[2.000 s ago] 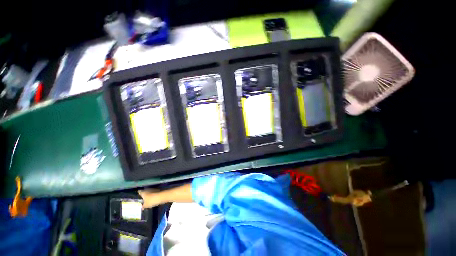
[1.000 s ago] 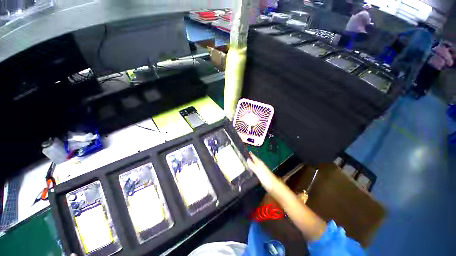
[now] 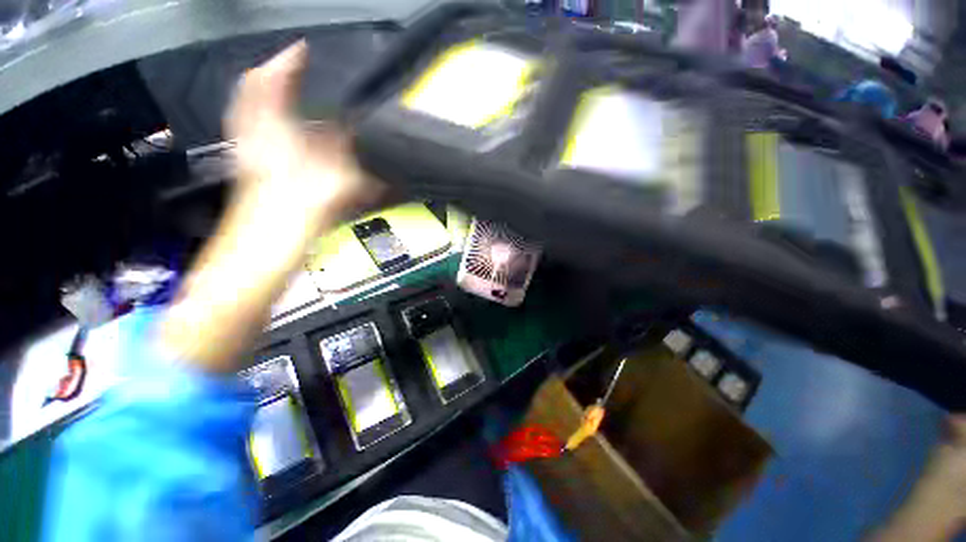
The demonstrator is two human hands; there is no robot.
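Note:
A black foam tray (image 3: pixel 657 254) is tilted in the air across the upper right, blurred, with several phones (image 3: pixel 471 85) showing white and yellow battery areas. My left hand (image 3: pixel 291 143), blurred, grips its left end. My right hand (image 3: pixel 946 466) is at its right end, blurred and cut off by the picture's edge; its fingers are not clear. A second black tray (image 3: pixel 307 365) lies on the bench below, with phones (image 3: pixel 365 392) in its pockets. My left sleeve and forearm hide its left part.
A lime-green pad with a phone (image 3: pixel 381 244) and a pink fan (image 3: pixel 500 262) are behind the bench tray. Orange-handled cutters (image 3: pixel 70 376) are at left. An open cardboard box (image 3: pixel 678 455), red coiled cord (image 3: pixel 533 445) and yellow-orange handled tool (image 3: pixel 588 423) are at lower right. People are far back.
A tray is now raised in the air at the upper right, between both hands. My left hand has come into view. My right hand has moved to the far right edge. A tray with phones remains on the bench.

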